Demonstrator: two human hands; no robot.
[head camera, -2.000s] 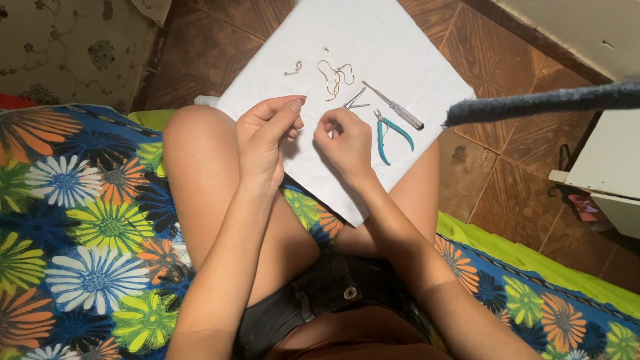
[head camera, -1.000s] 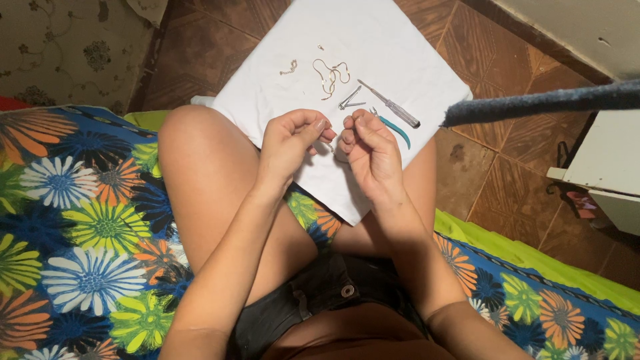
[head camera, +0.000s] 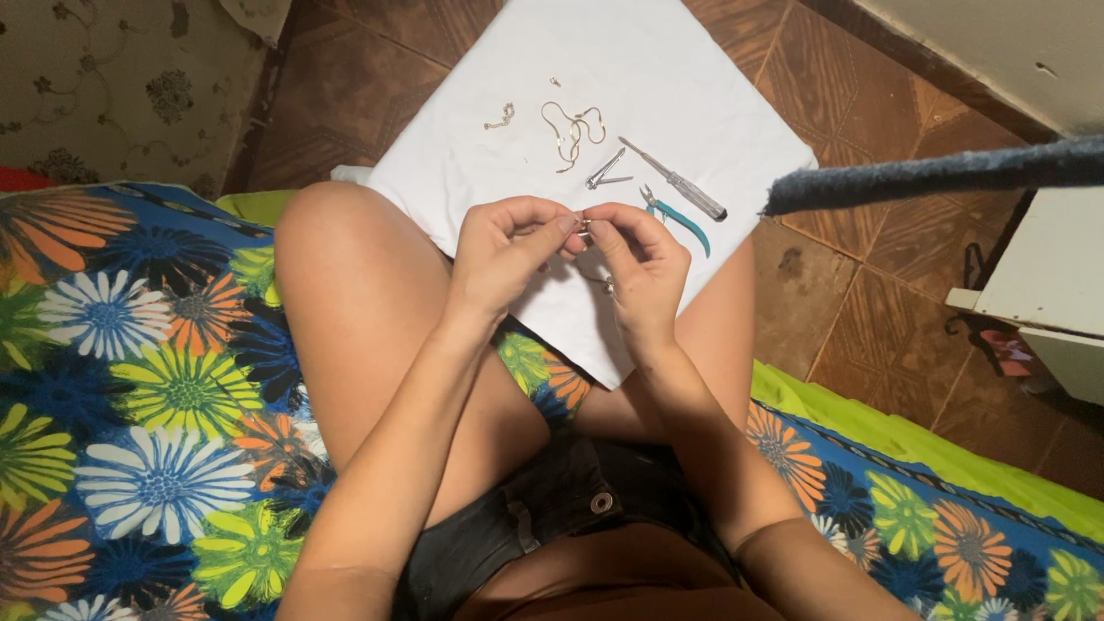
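Observation:
My left hand (head camera: 509, 250) and my right hand (head camera: 642, 263) meet at the fingertips over a white cloth-covered board (head camera: 466, 129), pinching a small metal jewelry piece (head camera: 584, 228) between them. A thin chain or cord with a small charm (head camera: 609, 285) shows beneath my right fingers. Beyond the hands lies a gold-coloured flat chain (head camera: 576, 134), a short link chain (head camera: 500, 119) to its left and a tiny metal piece (head camera: 555, 81) above. Nearer my right hand are a nail clipper (head camera: 606, 172), a clear-handled screwdriver (head camera: 681, 183) and teal-handled nippers (head camera: 681, 224). Fingers partly hide the held piece.
The board rests across my legs on a flowered bedspread (head camera: 164, 388). A dark fuzzy rod (head camera: 931, 175) reaches in from the right above the board's corner. Tiled floor (head camera: 871, 259) lies beyond, with white furniture (head camera: 1048, 259) at the right and walls at both upper corners.
My hands have come together at the fingertips; they were apart in both earlier frames. The nippers, partly covered by my right hand one second ago, show more fully.

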